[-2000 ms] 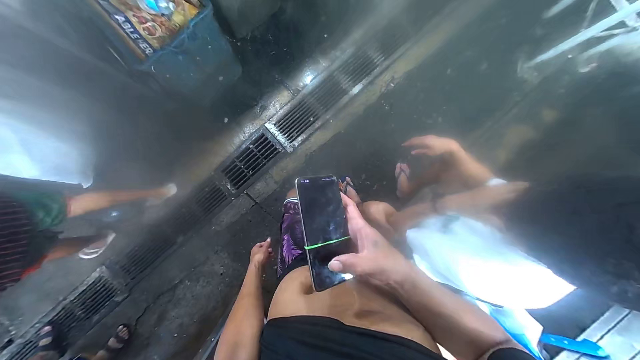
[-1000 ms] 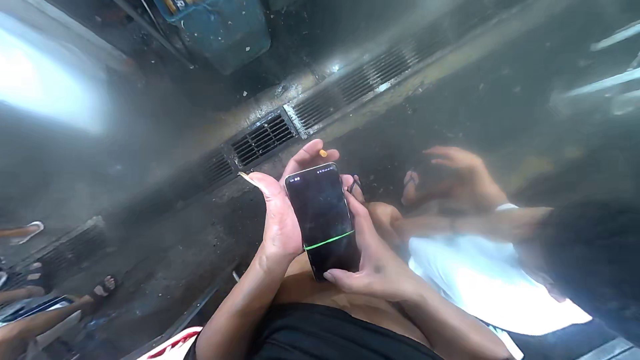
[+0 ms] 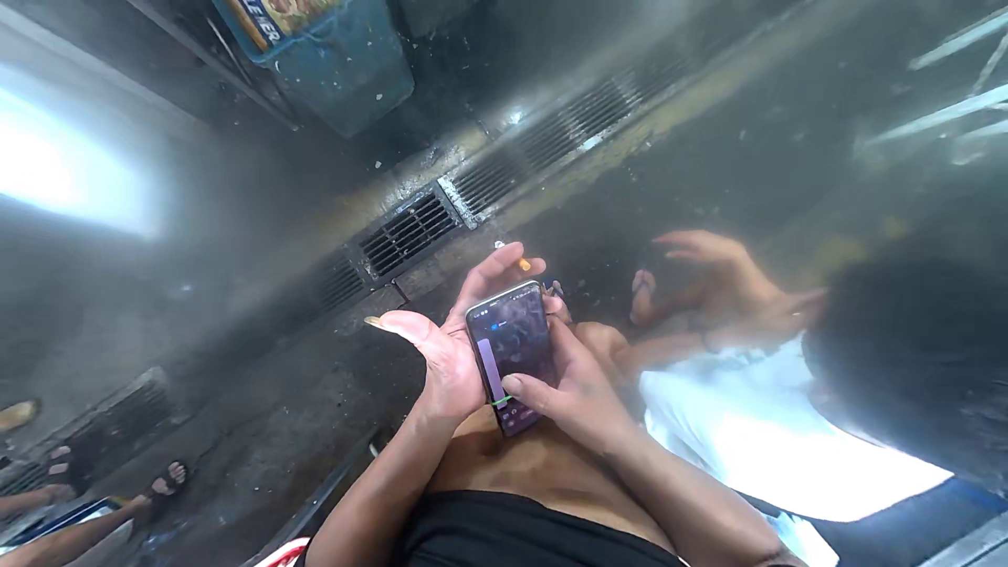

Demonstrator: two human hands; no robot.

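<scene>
A dark smartphone [image 3: 516, 354] with its screen lit lies between my hands above my bare thighs. My right hand [image 3: 579, 386] grips its right edge, and the thumb rests on the lower screen. My left hand [image 3: 457, 354] is palm up at the phone's left edge, its thumb spread far out to the left. Between the fingers of that hand is a cigarette [image 3: 524, 264] with an orange filter. A thin green line crosses the low part of the screen.
A person in a white shirt [image 3: 756, 417] sits close on my right, a hand raised. A metal drain grate [image 3: 409, 236] crosses the wet floor ahead. Beyond it stands a bluish plastic bin [image 3: 346, 79]. Another person's sandaled foot [image 3: 169, 479] is at lower left.
My left hand, low and away from the phone two seconds ago, has come up beside it. The phone's dark screen now shows a light vertical bar.
</scene>
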